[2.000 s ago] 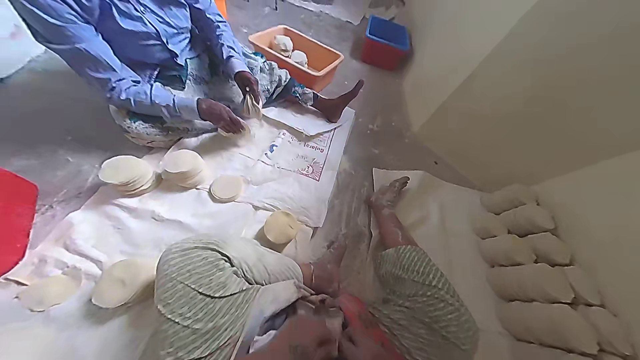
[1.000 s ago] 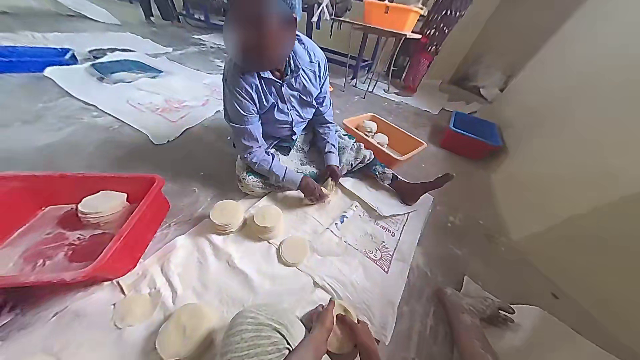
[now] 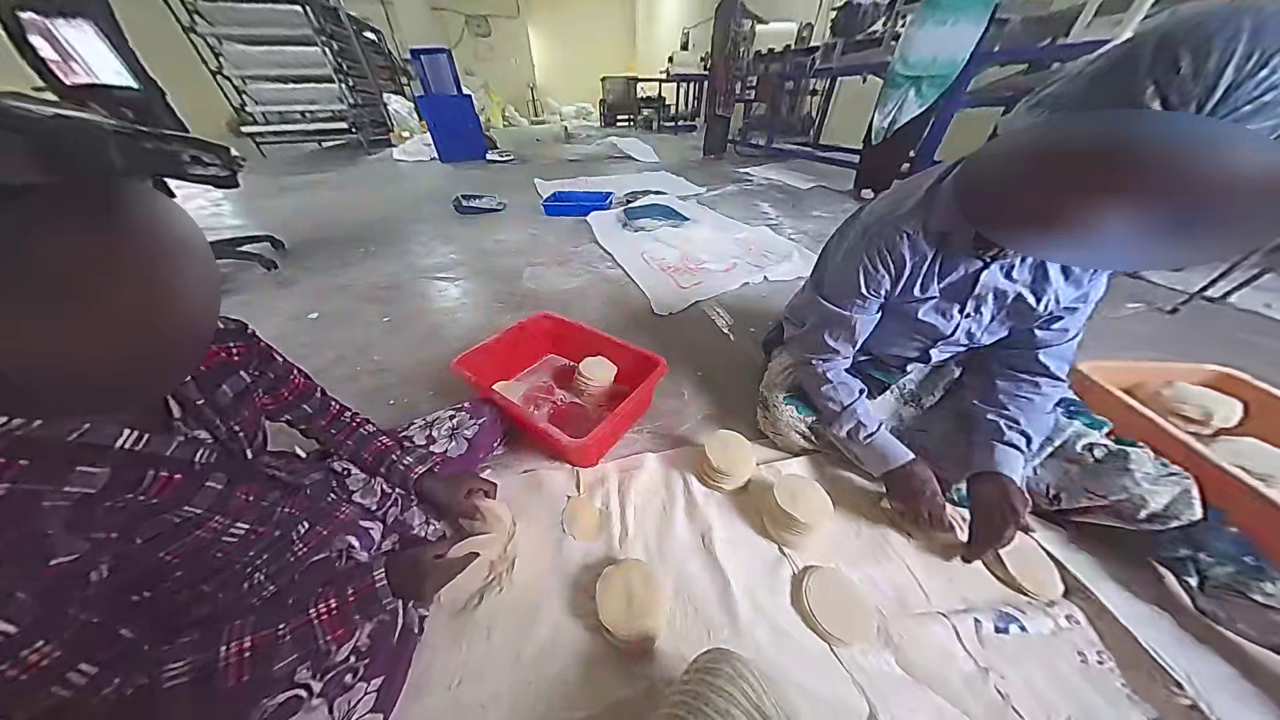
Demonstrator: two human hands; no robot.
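Neither of my hands shows in the head view; only my knee in striped cloth (image 3: pixel 722 688) is visible at the bottom edge. Ahead of the knee, on a white cloth (image 3: pixel 540 640), stand a stack of thin round dough discs (image 3: pixel 631 602) and another stack (image 3: pixel 836 605) to its right. Farther back are two taller stacks (image 3: pixel 727 458) (image 3: pixel 798 508) and a small flat disc (image 3: pixel 582 518). At the right, a person in a blue shirt (image 3: pixel 940 310) handles discs with both hands. A person in a plaid shirt (image 3: pixel 300 400) at the left holds discs over the cloth.
A red plastic tub (image 3: pixel 560 445) holding a stack of discs stands beyond the cloth. An orange tub (image 3: pixel 1180 375) with dough pieces is at the far right. Farther off lie a printed white sheet (image 3: pixel 700 255) and a blue tray (image 3: pixel 577 204); metal racks (image 3: pixel 290 75) stand behind.
The view has swung up and left, bringing the person in plaid into sight. My hands, which held a disc stack one second ago, are out of view.
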